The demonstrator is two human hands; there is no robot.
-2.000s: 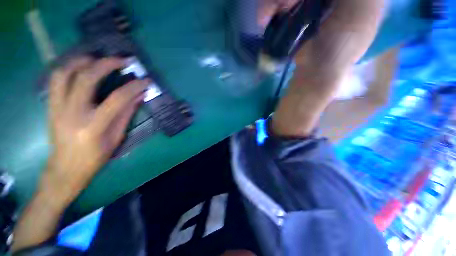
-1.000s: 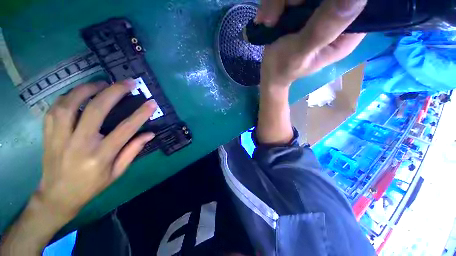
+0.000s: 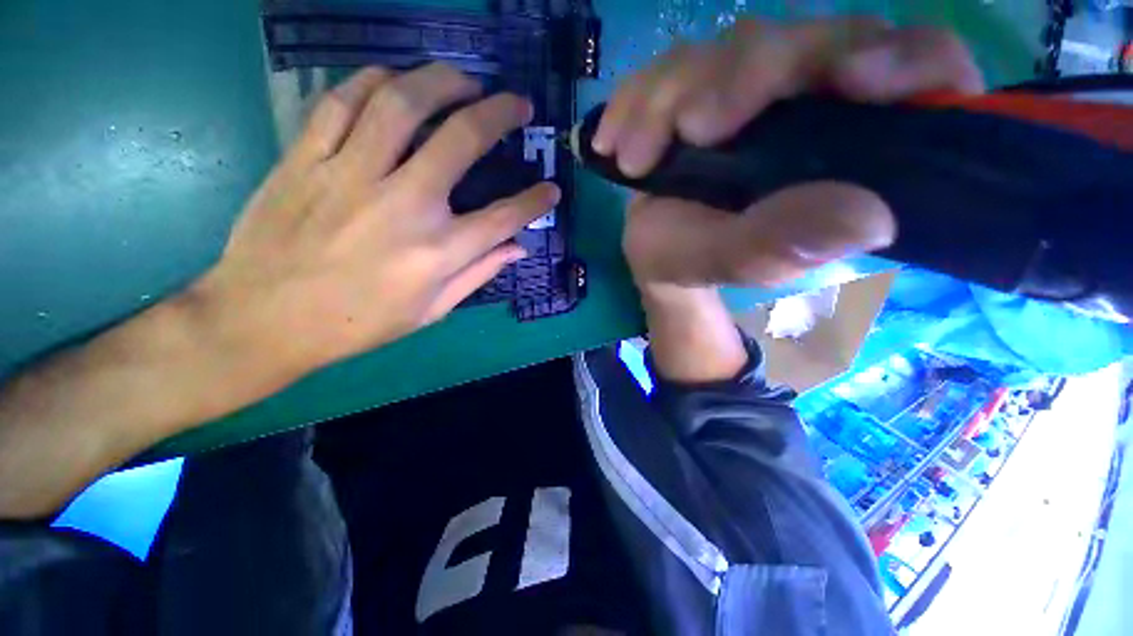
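A black plastic frame lies on the green bench, its crossbar upright in the view and a ribbed arm reaching left. My left hand holds a black sub-part with a silver metal plate against the crossbar, fingers spread over it. My right hand grips the electric screwdriver, black with an orange-red back. Its pale collar is beside the crossbar, close to the plate's upper part. Whether the bit touches a screw cannot be told.
The green bench top runs to a front edge near my body. An open cardboard box with white plastic inside is below the bench edge at right. Blue material and a blue rack-like area lie beyond it.
The screwdriver has moved from over the round screw dish to the frame's crossbar. The frame and my left hand sit further right in view, with the crossbar turned more upright. The dish is out of sight.
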